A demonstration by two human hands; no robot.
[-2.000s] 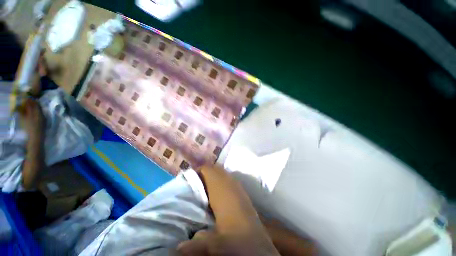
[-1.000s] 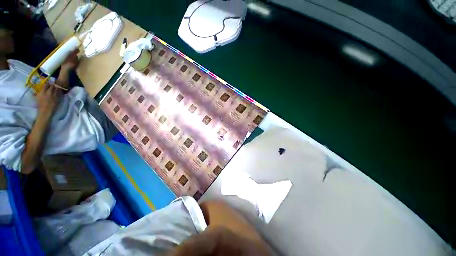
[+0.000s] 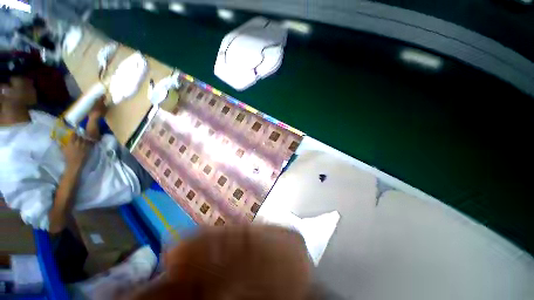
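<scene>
A blurred hand (image 3: pixel 234 261), most likely my left hand, is very close to the camera at the bottom centre. Its fingers and anything in it cannot be made out. No second hand of mine can be told apart. A white cloth or paper (image 3: pixel 322 233) lies on the pale work sheet (image 3: pixel 404 252) just beyond the hand, which partly covers that area. The shiny patterned mat (image 3: pixel 216 155) lies to its left. A white polygonal piece (image 3: pixel 249 54) with a dark curved line lies on the green belt.
The dark green belt (image 3: pixel 363 123) runs along the bench's far side. At left a person in white (image 3: pixel 76 176) holds a white tube in a yellow frame (image 3: pixel 85 105). A white plate (image 3: pixel 129 77) lies on brown cardboard. A round container with white cloth (image 3: pixel 167 96) stands at the mat's corner.
The white piece on the belt has come further into view. The blurred hand now fills the bottom centre, and my white sleeve no longer shows. The camera view has shifted.
</scene>
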